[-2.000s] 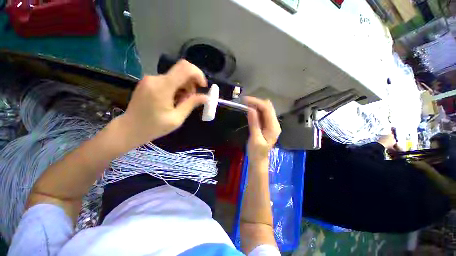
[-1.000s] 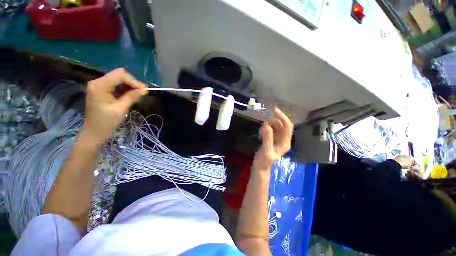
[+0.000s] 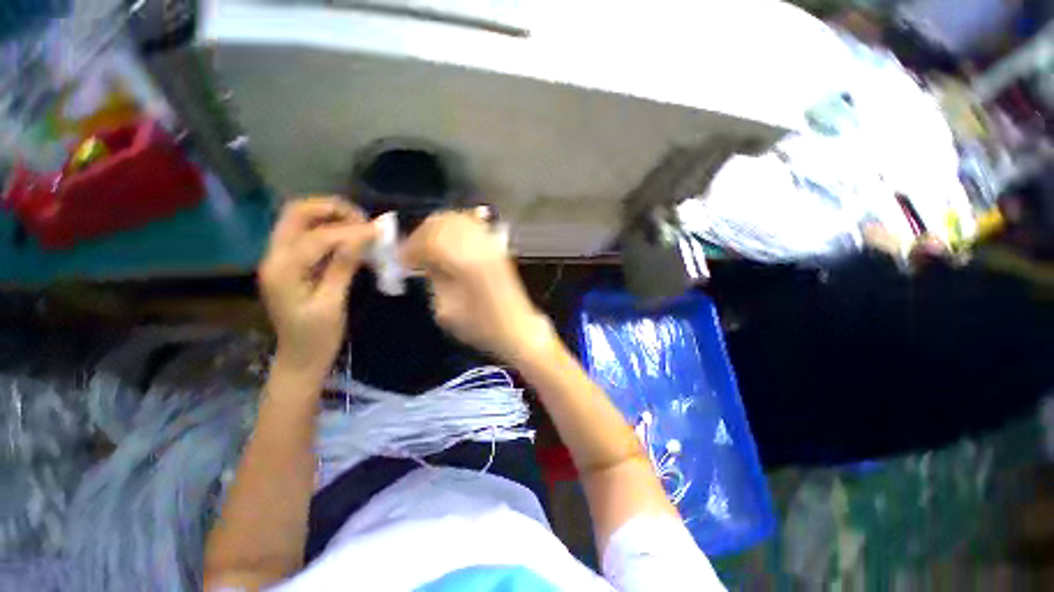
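Note:
The white winding posts (image 3: 388,252) stand in front of the machine's dark round opening, blurred. My left hand (image 3: 312,278) is at their left side, thumb and fingers pinched on a thin white cable, part of which seems to hang below the hand. My right hand (image 3: 476,280) is at their right side with its fingers curled in. Blur and the fingers hide what it holds, if anything. A bundle of white cables (image 3: 445,419) lies across my lap, its ends to the right.
The cream machine (image 3: 555,150) spans the top, with its metal tying head (image 3: 661,257) at the right. The blue tray (image 3: 740,445) with clear lining holds a few small white coils. A red tape dispenser (image 3: 110,185) sits upper left. More cables (image 3: 162,486) lie left; dark clothing (image 3: 878,347) is at right.
My right hand has moved left to the posts, and my left hand has closed in from the left. The cable is no longer seen stretched across the posts. The view has turned and shifted.

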